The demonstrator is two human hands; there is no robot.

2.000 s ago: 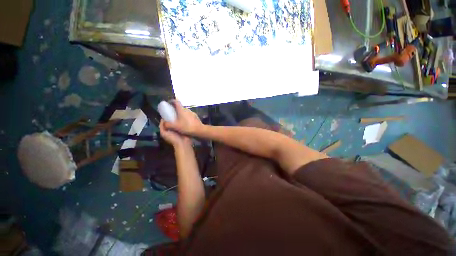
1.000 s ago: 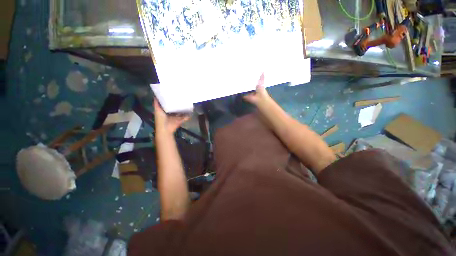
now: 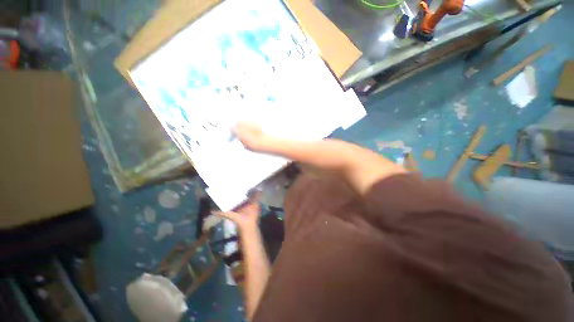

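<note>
A framed painting (image 3: 302, 107) with a blue, white and gold face and a thin gold edge lies face up, turned at an angle. A white corner piece (image 3: 228, 194) is on its near-left corner. Another white corner piece (image 3: 354, 111) is on its near-right corner. My left hand (image 3: 244, 215) grips the near-left corner piece from the near side, partly under it. My right hand (image 3: 250, 135) is over the painting's face, blurred; whether it holds anything cannot be told.
Tan cardboard (image 3: 332, 43) lies under the painting on the table (image 3: 129, 135). An orange and black power tool (image 3: 434, 17) lies at the back right. A large cardboard box (image 3: 44, 148) stands at left, a round stool (image 3: 156, 298) at lower left. Wood strips (image 3: 469, 151) lie on the floor at right.
The view has swung left, and the painting now appears tilted. My right hand has left its near edge and moved over its face. My left hand is still at the near-left corner.
</note>
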